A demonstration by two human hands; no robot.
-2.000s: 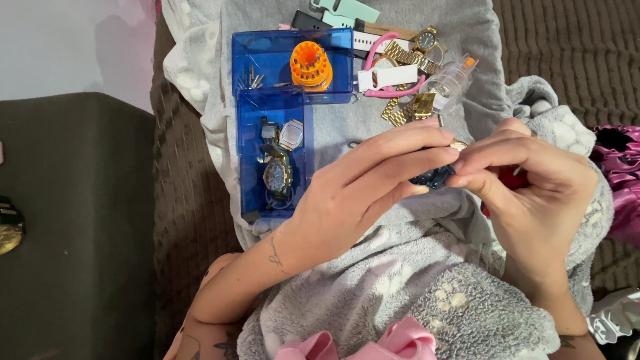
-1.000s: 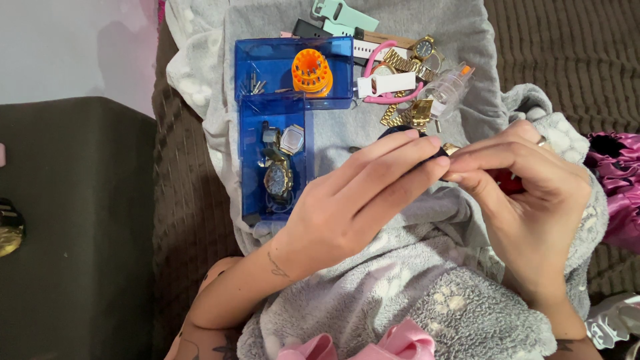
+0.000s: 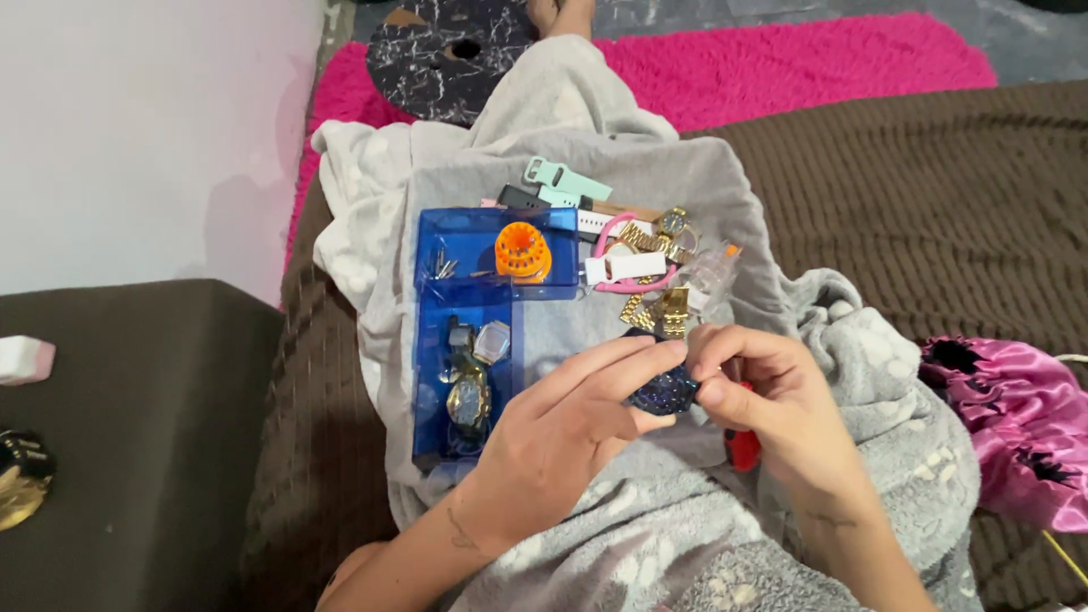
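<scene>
My left hand (image 3: 582, 416) holds a dark blue, glittery object (image 3: 665, 391), its kind hard to tell, with the fingers laid over its top. The fingertips of my right hand (image 3: 756, 382) pinch at its right edge; whatever small part lies between them is hidden. A red tool handle (image 3: 742, 442) shows below my right palm, partly covered by the hand. Just beyond the fingers lie gold-toned metal watch bands (image 3: 676, 313). Left of my left hand, a blue plastic tray (image 3: 421, 374) has wristwatches (image 3: 468, 399) in it.
A second blue tray (image 3: 561, 285) bears an orange ring-tiered holder (image 3: 522, 252) and small metal pins (image 3: 444, 265). Behind and beside it lie a mint strap (image 3: 568, 180), a pink band (image 3: 608, 234), a gold watch (image 3: 673, 223) and a clear plastic bag (image 3: 714, 272). Grey fleece blanket lies beneath.
The view has shifted, now taking in the pink rug and a foot. Both hands stay together at the dark blue object, more of which shows now than one second ago.
</scene>
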